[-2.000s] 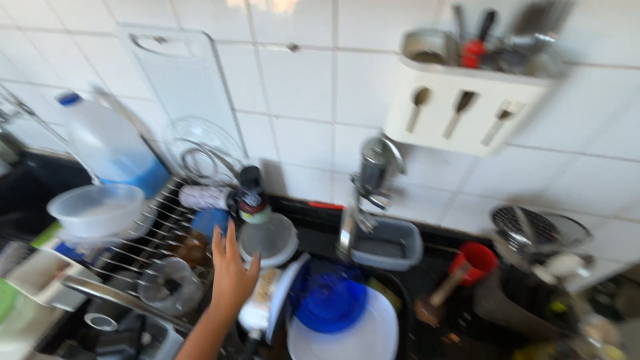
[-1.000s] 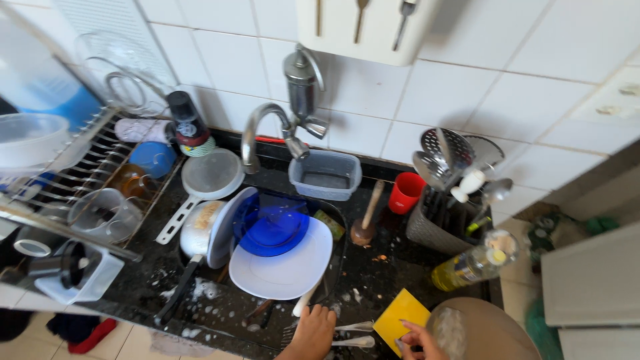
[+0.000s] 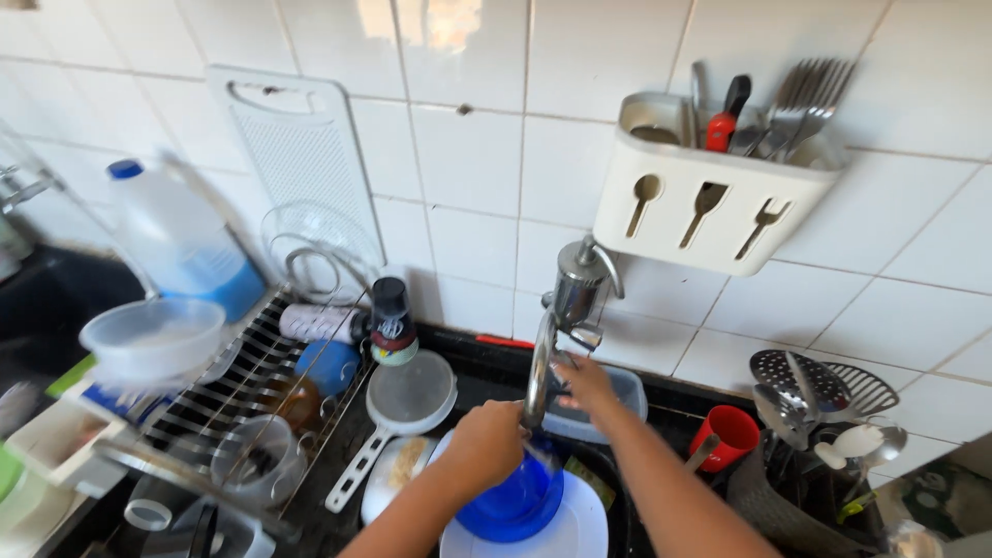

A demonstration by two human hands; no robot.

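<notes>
My left hand (image 3: 492, 438) is closed around the spout end of the chrome faucet (image 3: 540, 364), above the blue glass plate (image 3: 515, 504) that lies on a white plate (image 3: 570, 523) in the sink. My right hand (image 3: 585, 384) reaches to the base of the faucet, over the grey plastic tub (image 3: 624, 395); its fingertips are partly hidden, and its grip cannot be made out. Against the wall behind the faucet stands a metal tap filter (image 3: 580, 279). A pot (image 3: 384, 473) lies left of the plates, partly behind my left forearm.
A wire dish rack (image 3: 256, 349) holding cups and containers stands at left, beside a lidded strainer-like container (image 3: 411, 391). At right are a red cup (image 3: 728, 434) and a utensil holder (image 3: 783, 504). A white cutlery caddy (image 3: 713, 201) hangs on the tiles.
A second ago my hands were near the sink's front edge, one at a yellow cloth; now both are up at the faucet. The view has swung up and left.
</notes>
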